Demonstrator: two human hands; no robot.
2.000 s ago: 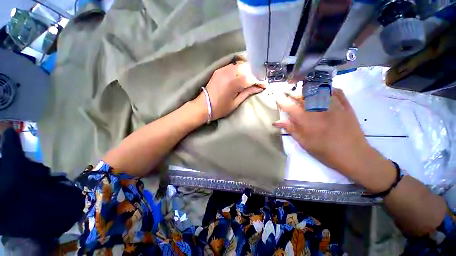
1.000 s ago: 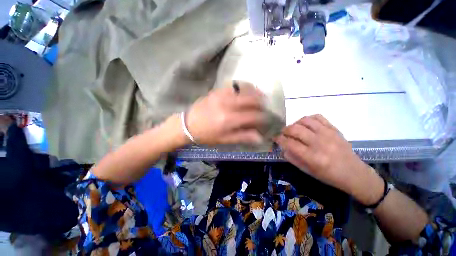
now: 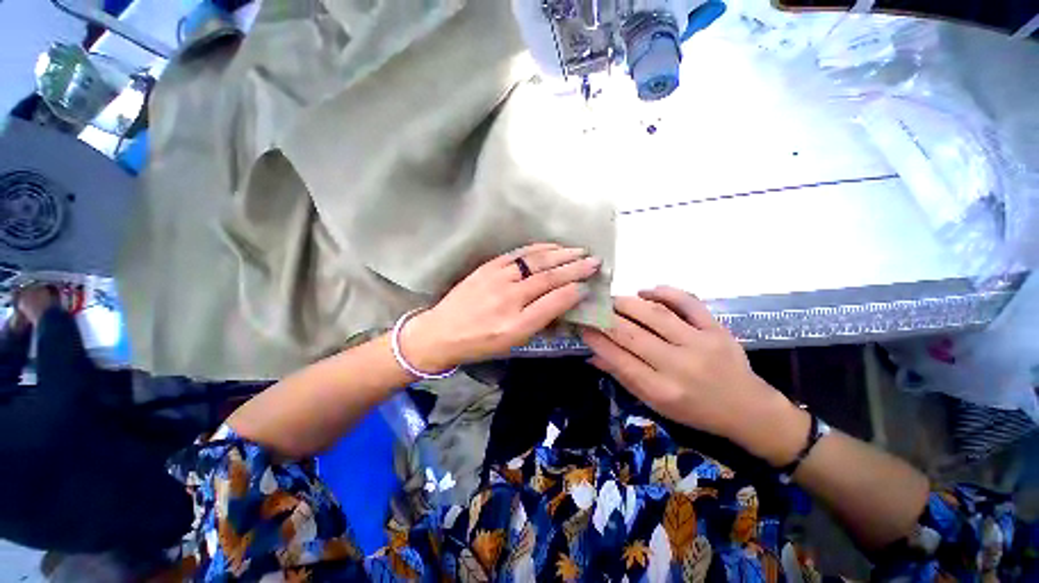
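A large khaki cloth (image 3: 387,148) covers the left of the white machine table, brightly lit near the needle. My left hand (image 3: 507,305) lies on the cloth near its front right corner, fingers pointing right. My right hand (image 3: 672,353) is at the table's front edge, its fingertips pinching the cloth's corner; the thumb side is partly hidden. The presser foot and needle (image 3: 586,84) are above and behind my hands, apart from them. The grey-blue cylinder fitting (image 3: 654,66) hangs right of the needle.
An edge ruler (image 3: 843,321) runs along the table front. Crumpled clear plastic (image 3: 940,159) lies at the right. A white plastic bag (image 3: 968,362) hangs at the right front. A blue crate (image 3: 356,473) and khaki pieces are below. Another person's dark sleeve (image 3: 68,387) is at the left.
The cloth edge and both hands have moved from the needle to the table's front edge. My left hand has flattened onto the cloth. The machine head sits higher in view.
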